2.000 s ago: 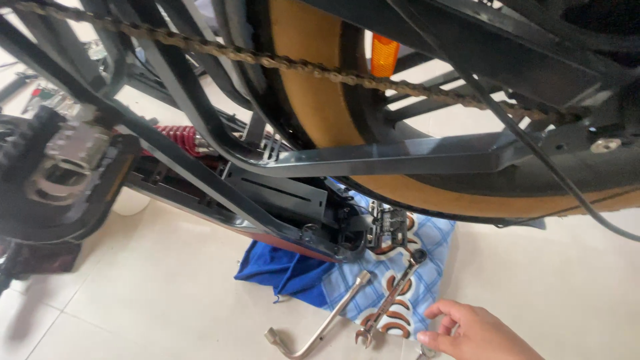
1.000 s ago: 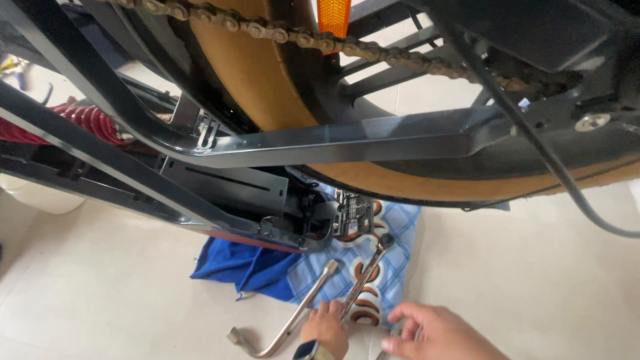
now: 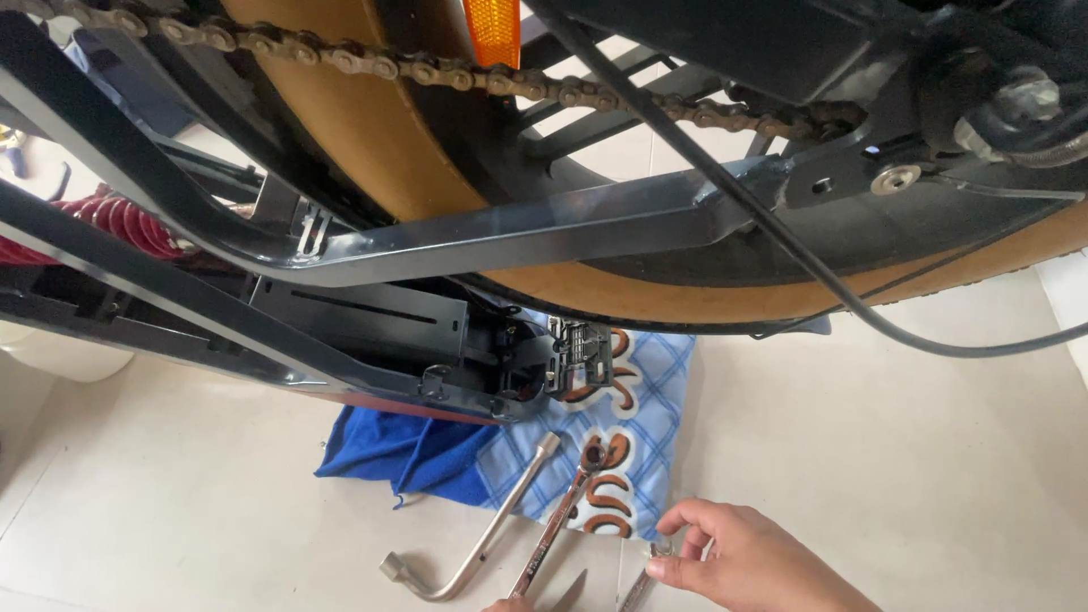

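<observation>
My right hand (image 3: 722, 544) is at the lower right, its thumb and fingers at the head of a metal wrench (image 3: 658, 557) beside the cloth's corner; whether it grips the wrench is unclear. Only the fingertips of my left hand (image 3: 508, 605) show at the bottom edge, at the lower end of a ratcheting combination wrench (image 3: 552, 531); their hold on it is mostly out of view. That wrench's ring end rests on a blue patterned cloth (image 3: 671, 416). To its left lies an L-shaped socket wrench (image 3: 501, 518), partly on the cloth and partly on the floor.
Above the tools are a bicycle's dark frame tube (image 3: 527, 229), rusty chain (image 3: 459, 76), tan-walled tire (image 3: 595, 285) and an orange reflector (image 3: 493, 34). A black cable (image 3: 807, 255) curves down on the right. A red coil spring (image 3: 127, 223) is at left. A plain blue cloth (image 3: 408, 450) lies below the frame.
My left hand, absent two seconds ago, came in at the wrenches and now shows only fingertips at the bottom edge. My right hand is now at the wrench by the cloth's corner.
</observation>
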